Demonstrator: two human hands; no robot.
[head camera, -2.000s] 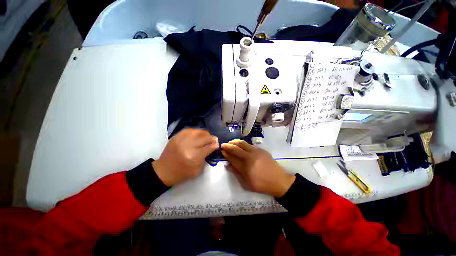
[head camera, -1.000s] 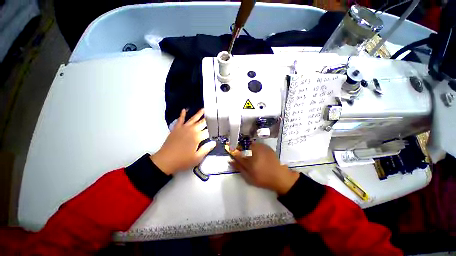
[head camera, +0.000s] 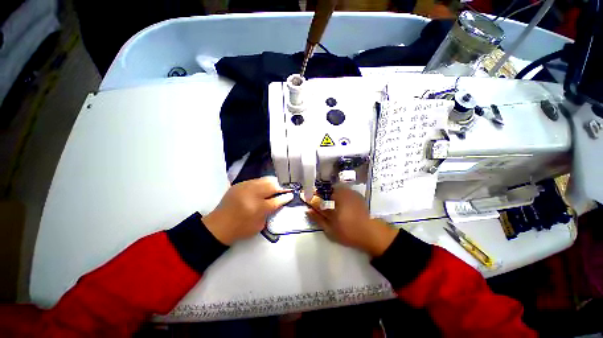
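Observation:
The dark garment piece is heaped left of and behind the sewing machine head. My left hand pinches the garment's dark edge just left of the presser foot. My right hand is right of the foot, with its fingertips close to the needle area. A thin dark piece shows at these fingertips; whether it is part of the garment is unclear. A small dark loop or strip end lies on the table below my left hand. The needle is too small to make out.
Yellow-handled snips lie at the right of the white table. Small dark cut parts lie beside the arm. A handwritten paper note is on the arm. A clear jar stands behind, by the blue trough.
My hands have moved from in front of the machine up to the presser foot. My left hand, spread flat on the cloth a second ago, now pinches its edge. My right hand has barely moved since then.

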